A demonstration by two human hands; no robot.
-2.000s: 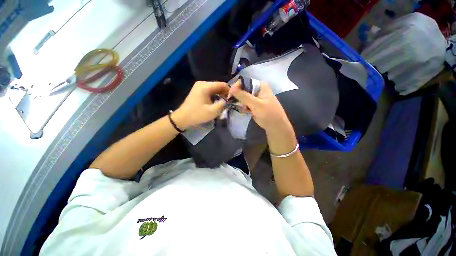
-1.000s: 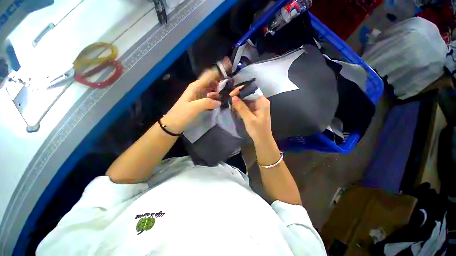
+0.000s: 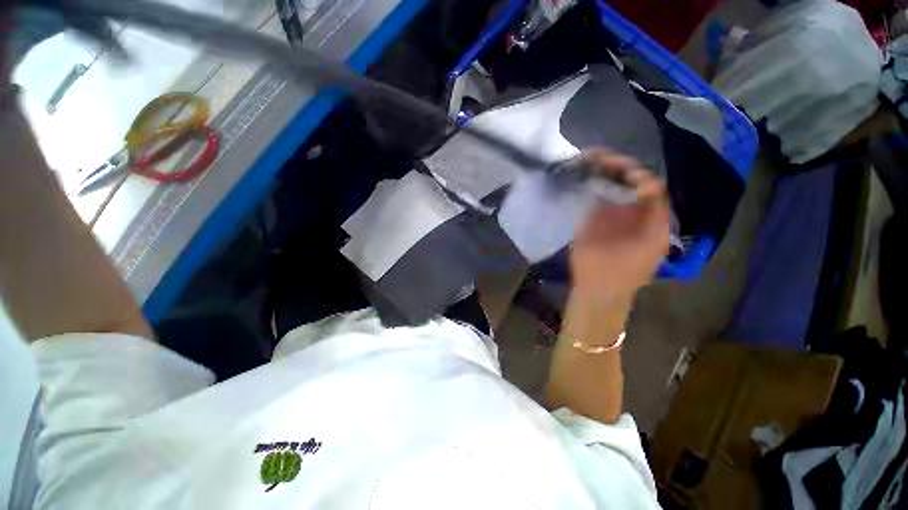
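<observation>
A long dark tie strip (image 3: pixel 398 100), blurred, stretches from the top left corner to my right hand (image 3: pixel 622 219). My right hand grips its end, and a pale piece (image 3: pixel 538 214) hangs beside the fingers. My left forearm reaches up along the left edge; the left hand itself is out of the picture. The bundle of pale and dark cut pieces (image 3: pixel 430 274) lies on my lap. More pale and charcoal panels (image 3: pixel 612 120) lie over the right crate.
The blue right crate (image 3: pixel 739 149) holds dark fabric and a clear bottle (image 3: pixel 538 22). Scissors with yellow and red rings (image 3: pixel 174 149) lie on the white table by the ruler strip (image 3: pixel 261 108). A white sack (image 3: pixel 801 80) and a brown box (image 3: pixel 742 408) stand at the right.
My hands, together over the bundle before, have moved far apart: left up and out of the picture, right to the right. The dark strip is now stretched out long.
</observation>
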